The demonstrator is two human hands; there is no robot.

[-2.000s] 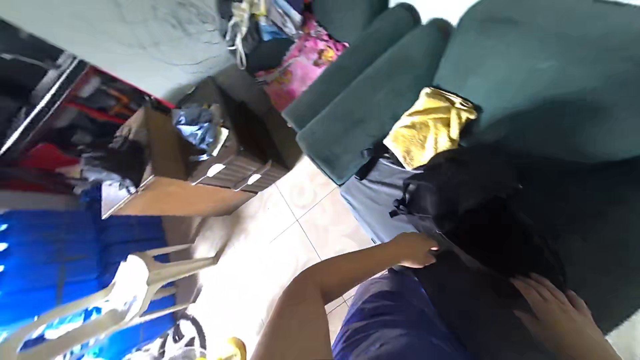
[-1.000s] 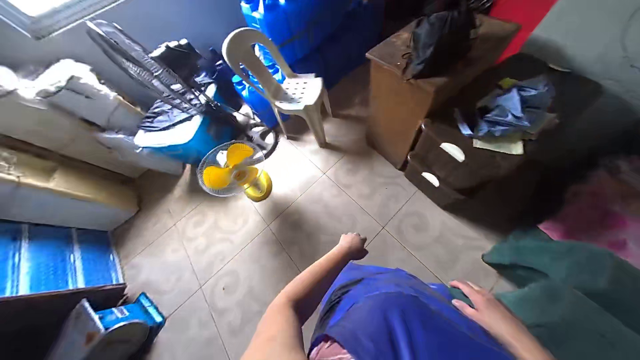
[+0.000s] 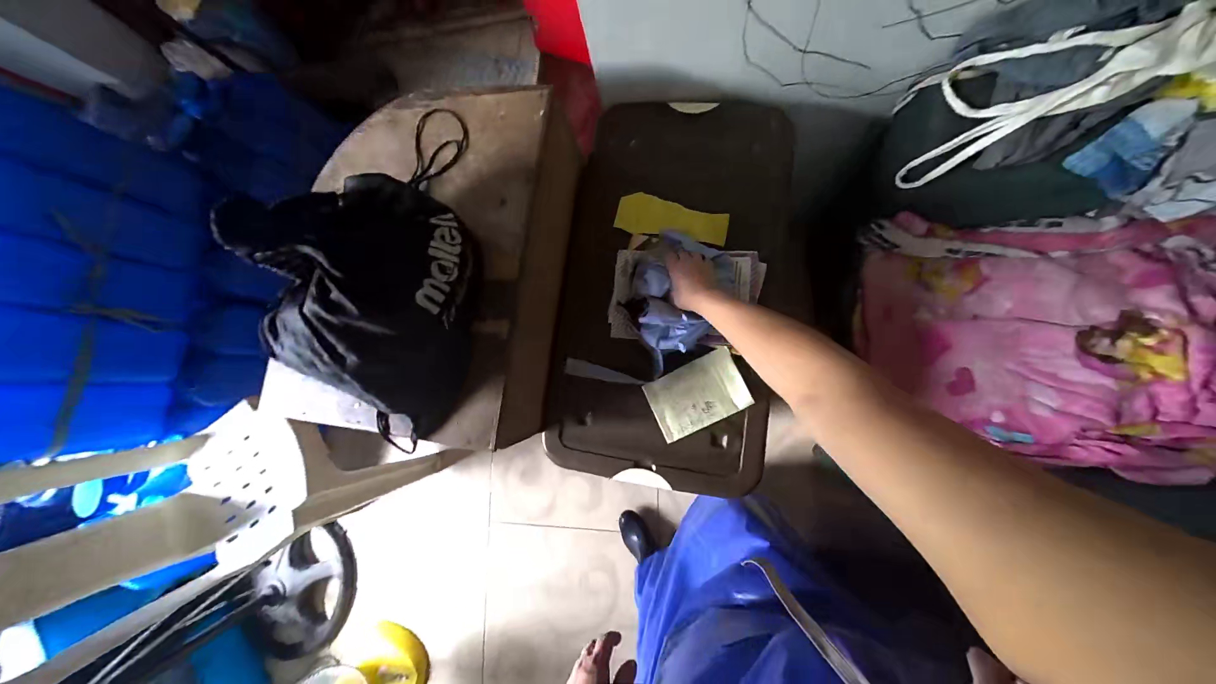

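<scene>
My right hand [image 3: 693, 278] reaches in from the lower right, its fingers closed on a crumpled blue-grey cloth [image 3: 673, 328]. That cloth lies over several papers [image 3: 622, 294] on the dark brown lid of a plastic storage bin [image 3: 693, 152]. Behind the cloth is a torn yellow paper [image 3: 673, 218]; a pale written note [image 3: 698, 394] lies on the nearer side. A grey strap-like strip [image 3: 601, 371] rests to the left of the note. My left hand is not in view.
Left of the bin stands a wooden cabinet [image 3: 537, 285] bearing a black Molten drawstring bag [image 3: 380, 294]. A white plastic chair [image 3: 252, 475] and a fan's yellow part [image 3: 394, 655] are at lower left. Pink printed fabric [image 3: 1026, 332] lies at right, below white straps [image 3: 1007, 114].
My right hand has moved onto the blue-grey cloth on the bin, where it did not touch it one second ago. The left hand has left the view. The view has turned toward the bin.
</scene>
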